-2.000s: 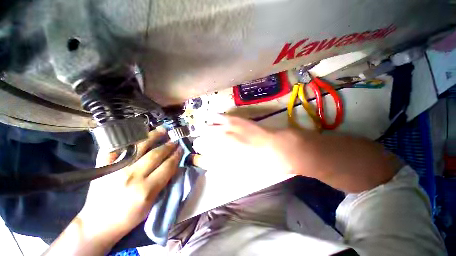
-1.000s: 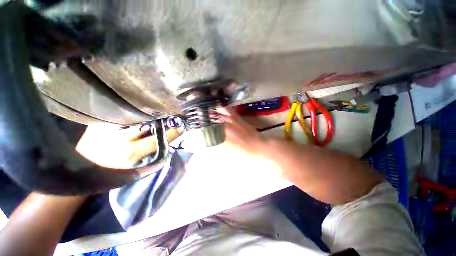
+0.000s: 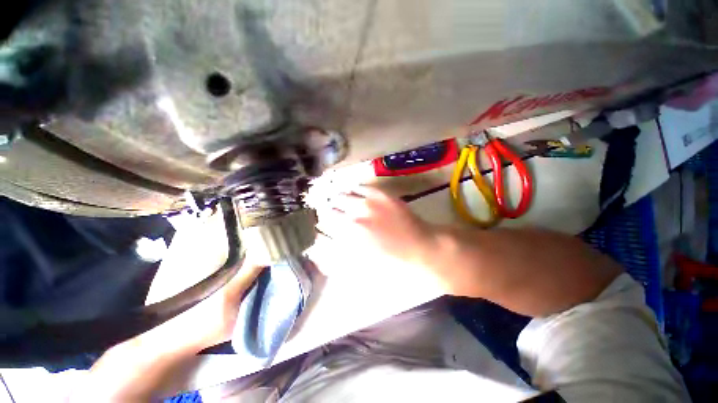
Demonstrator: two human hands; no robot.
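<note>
The light blue-grey fabric (image 3: 274,311) hangs in a folded loop below the ribbed tension knob (image 3: 277,238). My left hand (image 3: 224,303) is at the fabric's left side, its fingers mostly hidden behind the knob and the dark curved bar (image 3: 197,285). My right hand (image 3: 374,224) lies on the white table right of the knob, overexposed, its fingertips near the needle area. Whether it pinches cloth cannot be told. Dark fabric (image 3: 63,271) lies at the left. The needle and presser foot are hidden.
The machine arm (image 3: 409,86) with red lettering fills the top. A red-cased phone (image 3: 417,158) lies under it. Scissors with yellow and red handles (image 3: 512,179) and a small tool (image 3: 560,148) lie to the right. A blue basket (image 3: 630,240) is below the table's right edge.
The camera view has shifted, so the knob now stands farther left than one second ago. My left hand has moved down to beside the light fabric, which hangs as a narrower loop.
</note>
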